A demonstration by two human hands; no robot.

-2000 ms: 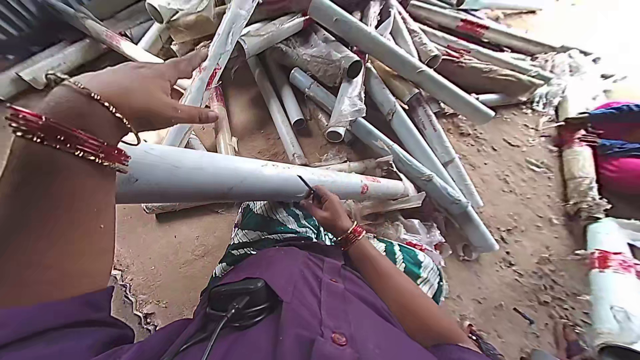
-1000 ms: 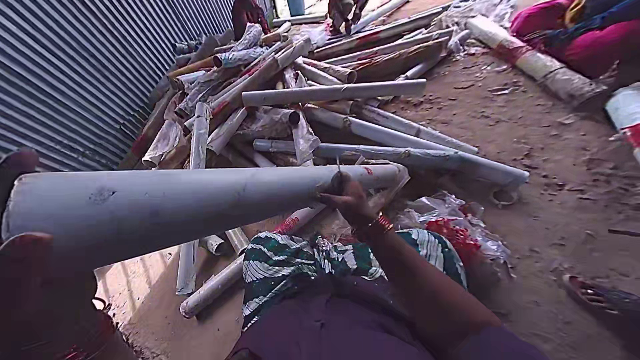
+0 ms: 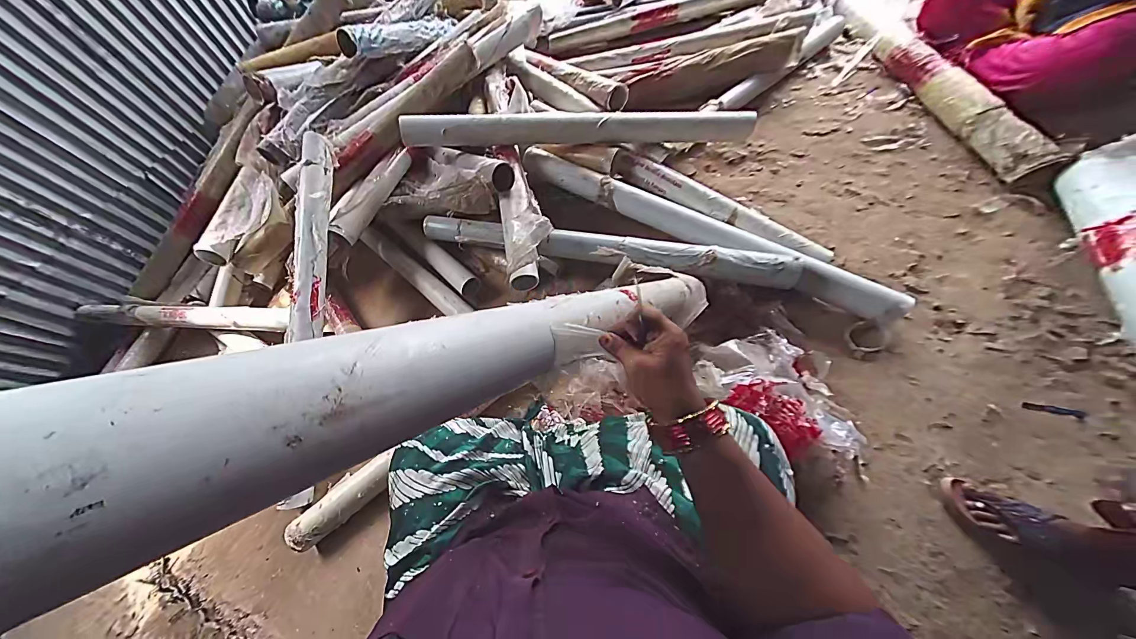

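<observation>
A thick pale grey plastic pipe runs from the left edge up to the centre, over my lap. Near its far end my right hand pinches a small thin tool, mostly hidden by the fingers, against the plastic film wrap. The wrap at that end bears red marks. Crumpled clear film and red plastic scraps lie beyond my wrist. My left hand is not in this view.
A heap of pipes, many wrapped, lies ahead beside a corrugated metal wall. At right are more pipes, a person in pink clothing, a sandalled foot and a dark thin object.
My left hand, seen at the pipe's near part before, has left the view. Film by my right hand now stands away from the pipe. The view has shifted.
</observation>
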